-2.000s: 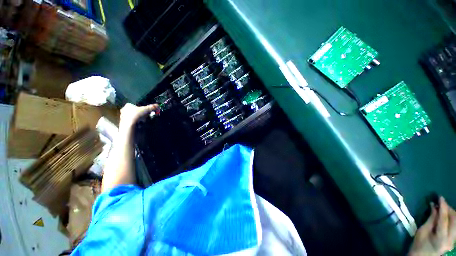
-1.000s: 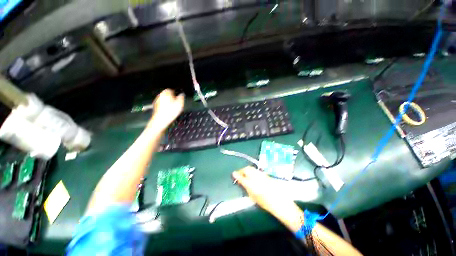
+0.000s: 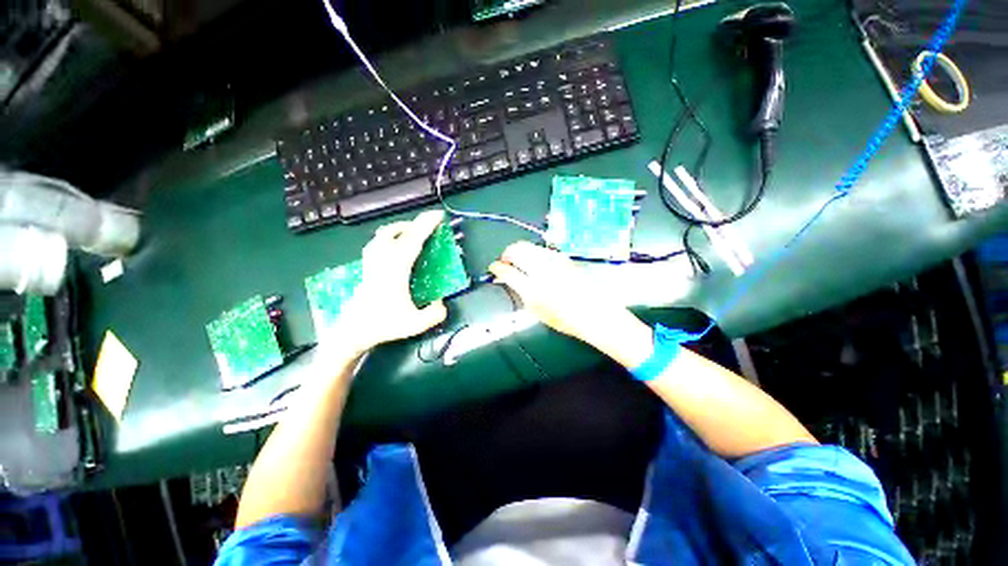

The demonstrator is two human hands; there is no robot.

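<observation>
Several green circuit boards lie in a row on the green bench. My left hand [image 3: 392, 290] grips one circuit board [image 3: 442, 265] by its sides, fingers at its back edge and thumb at its front. My right hand [image 3: 544, 285] is just right of this board, fingertips closed on a thin black cable [image 3: 483, 281] at its lower right corner. Whether the plug is seated cannot be told. Another board [image 3: 591, 218] lies to the right, with a white cable [image 3: 486, 217] reaching its left edge. Two more boards [image 3: 245, 342] lie to the left, one partly behind my left hand.
A keyboard [image 3: 459, 133] lies behind the boards. A scanner [image 3: 763, 72] and its cable are at the back right. A tape roll [image 3: 942, 84] and blue coiled cord [image 3: 890, 122] are at the right. Yellow paper [image 3: 114, 376] and a board tray [image 3: 44, 442] are at the left.
My left hand has come down from behind the keyboard onto a board in the row. My right hand stays near the right board. The view has tilted down towards the bench.
</observation>
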